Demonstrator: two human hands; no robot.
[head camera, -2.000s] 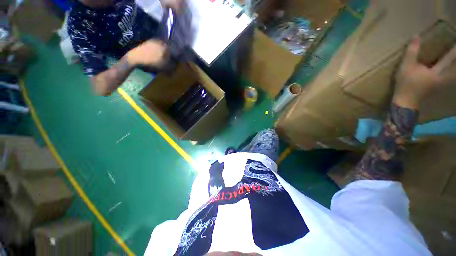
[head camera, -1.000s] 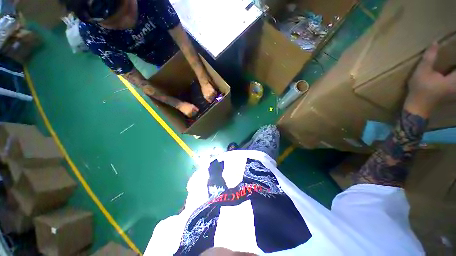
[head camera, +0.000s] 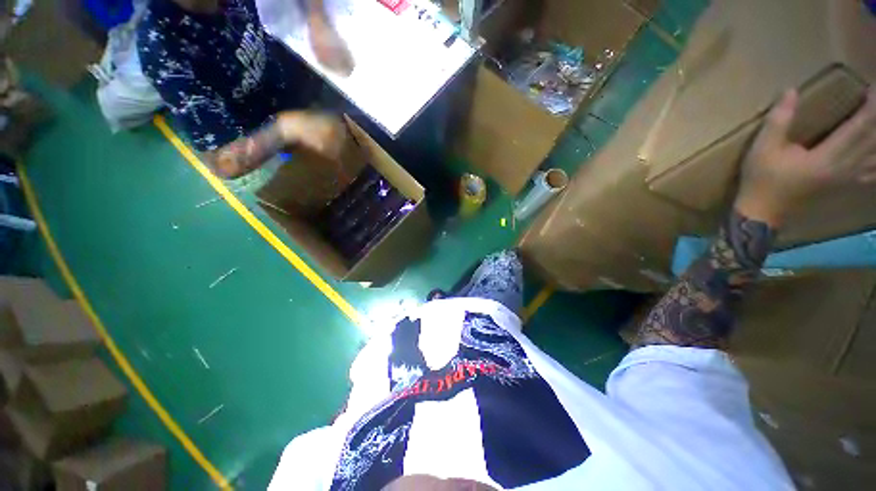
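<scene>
My right hand (head camera: 802, 173) is at the right, on the top of a large brown sealed carton (head camera: 706, 105). Its thumb and fingers are spread around a rounded outline on the cardboard, and the fingertips run near the frame edge. I see no separate thing held in it. A pale-blue strip (head camera: 826, 251) lies under my tattooed forearm, along the carton's lower edge. My left hand is not in view; a small patch of skin at the bottom edge is too cut off to tell.
A coworker (head camera: 206, 77) leans by an open carton (head camera: 399, 240) of dark units, beside a white table (head camera: 384, 72). A yellowish tape roll (head camera: 472, 192), a tube (head camera: 543, 192) and a scrap carton (head camera: 509, 129) are ahead. Brown cartons (head camera: 72, 384) stand at left.
The coworker's hands have come out of the open carton; one is now over the table. My right hand stays on the carton, while the whole view has shifted slightly.
</scene>
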